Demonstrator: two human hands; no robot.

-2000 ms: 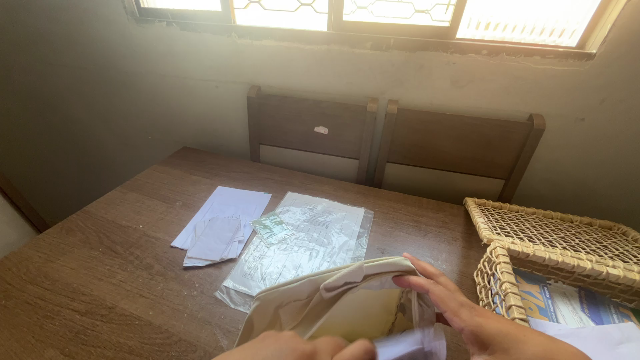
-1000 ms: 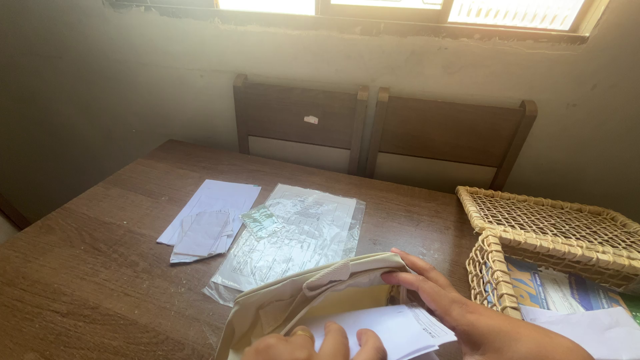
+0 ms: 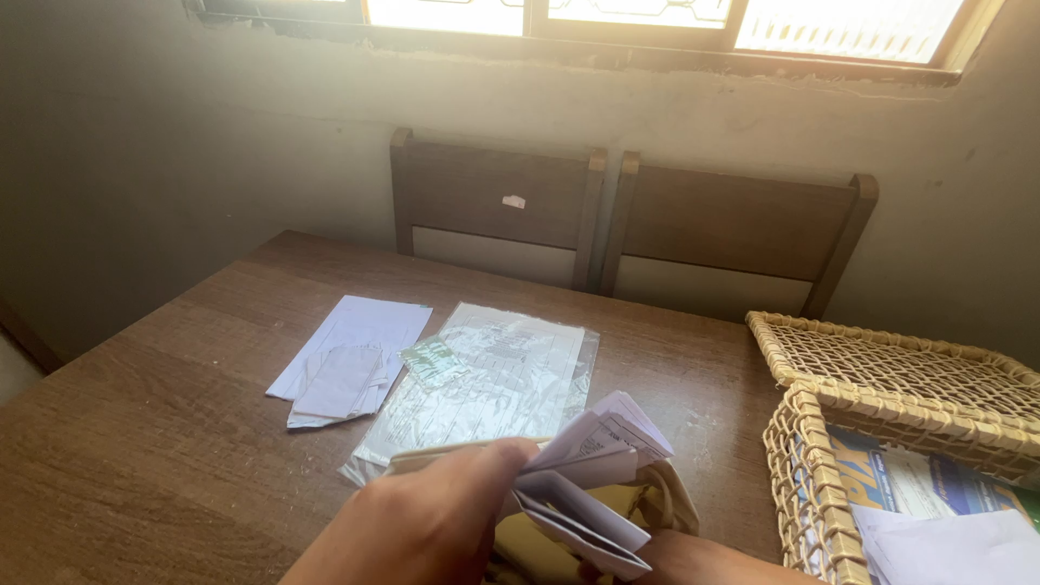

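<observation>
My left hand [image 3: 447, 504] grips a bundle of folded white papers [image 3: 581, 479] above the mouth of a beige fabric pouch [image 3: 678, 500]. My right hand [image 3: 691, 561] is at the pouch's right side, mostly hidden; its fingers are behind the papers or inside the pouch. Yellowish material [image 3: 528, 540] shows in the pouch. Beyond it, printed sheets in a clear plastic sleeve [image 3: 496, 382] lie flat, with a small greenish packet [image 3: 435, 361] on top. Left of the sleeve, small folded papers [image 3: 337, 382] rest on a larger white sheet [image 3: 374, 317].
A wicker basket [image 3: 812, 479] holding papers and printed matter stands at the right of the wooden table [image 3: 162, 406], its woven lid [image 3: 894, 366] tilted back. Two wooden chairs [image 3: 496, 191] stand behind the table, below a window.
The folded papers have come up from low in the pouch and now stick out above its mouth in my left hand. My right hand has moved down from the pouch's rim.
</observation>
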